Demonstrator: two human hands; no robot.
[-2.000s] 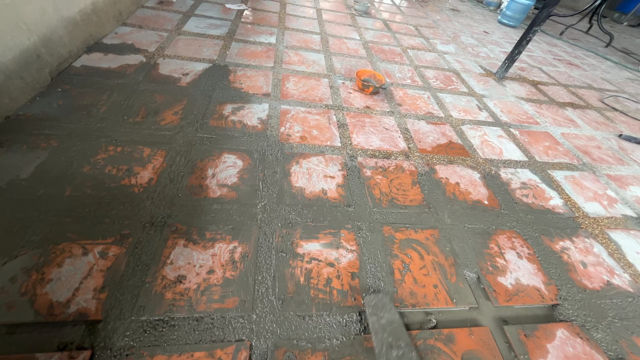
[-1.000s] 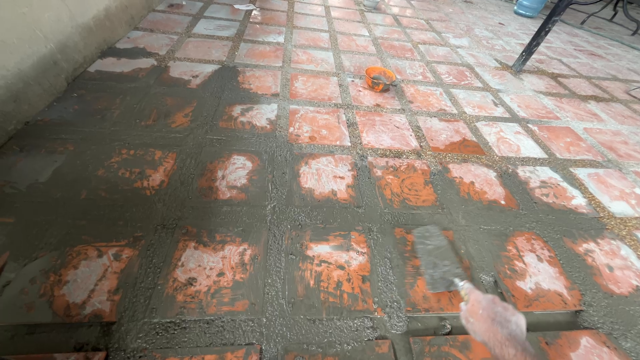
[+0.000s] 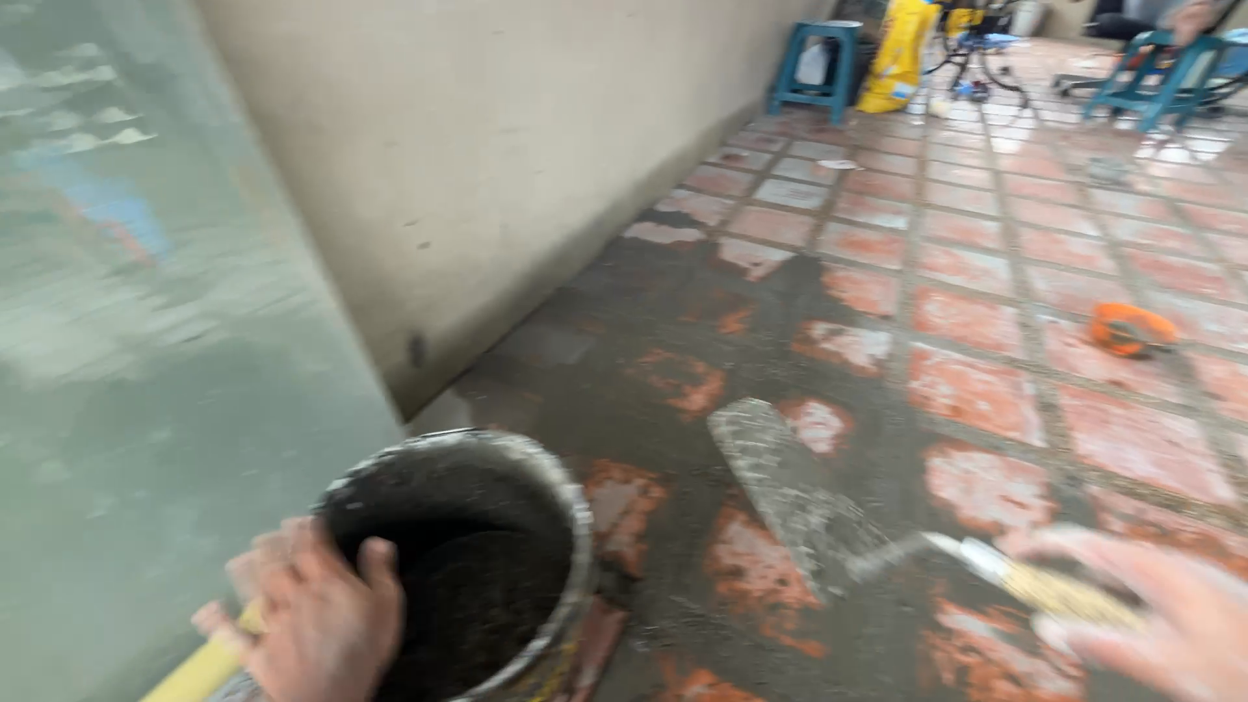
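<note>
My right hand (image 3: 1141, 604) grips the handle of a mortar-smeared pointed trowel (image 3: 790, 487), its blade over the wet, grout-smeared terracotta tiles (image 3: 760, 565). At the lower left my left hand (image 3: 322, 604) is at the near left rim of a bucket (image 3: 575, 546) with dark grey mortar (image 3: 478, 604) inside. The left fingers are blurred. A yellow handle or bar (image 3: 200, 673) lies beside that hand; whether the hand holds it cannot be told.
A greenish reflective panel (image 3: 166, 370) stands at the left, beside a plaster wall (image 3: 507, 146). An orange bowl (image 3: 1131, 330) sits on the tiles at the right. Farther back are a blue stool (image 3: 817, 73), a yellow sack (image 3: 899, 58) and a seated person (image 3: 1160, 19) by another blue stool (image 3: 1150, 83).
The view has swung left, bringing in the bucket, my left hand and the panel. One second ago my right hand held a trowel blade over a tile; now the trowel is near the bucket.
</note>
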